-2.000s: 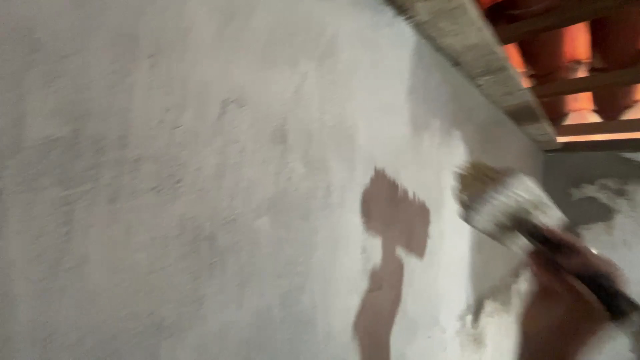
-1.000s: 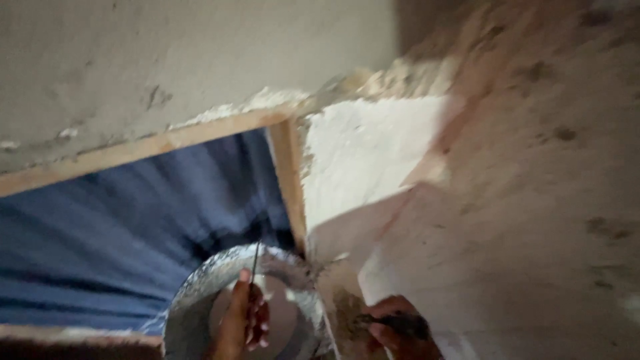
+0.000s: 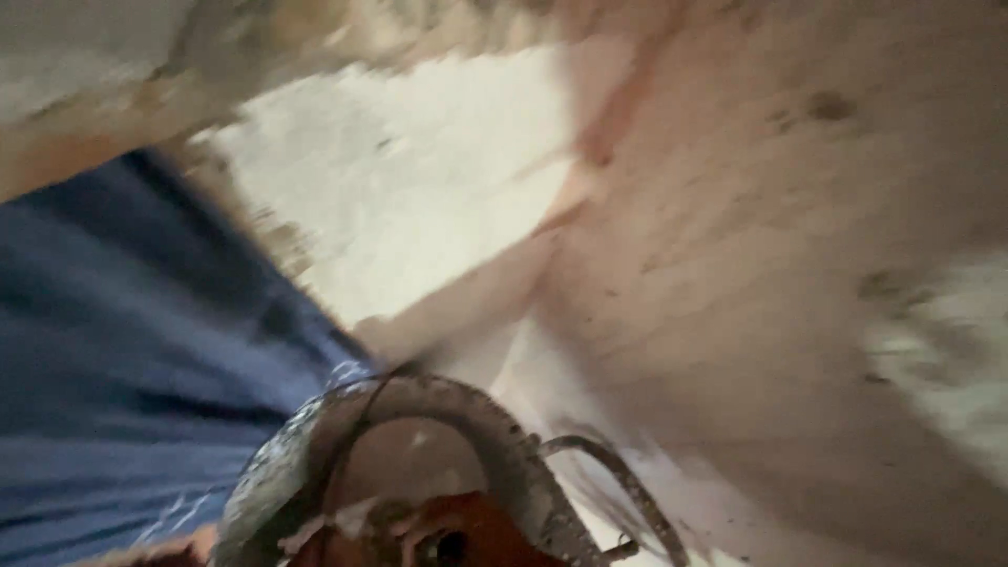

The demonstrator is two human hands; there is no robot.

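Observation:
A round, paint-spattered bucket [image 3: 543, 488] stands at the bottom centre, with pale liquid [image 3: 417, 457] inside. Its thin wire handle [image 3: 358, 429] arcs down to the fingers of my left hand [image 3: 311, 542], which appear closed around it at the lower edge. Over the near part of the bucket, in shadow, is my right hand [image 3: 500, 531], around what looks like the dark handle end of a brush [image 3: 452, 545]. The bristles are hidden, and both hands are blurred and partly cut off. Behind the bucket, a white-coated patch of wall [image 3: 402, 173] catches the light.
Dark blue cloth [image 3: 157, 315] fills a framed opening at the left, beside the bucket. A rough, stained wall [image 3: 748, 236] runs along the right. A curved tube or bar [image 3: 622, 472] projects close to the bucket's right side.
The view has swung from the upper wall and roof tiles down to the bucket. My right hand has moved from right of the bucket to over it since one second ago.

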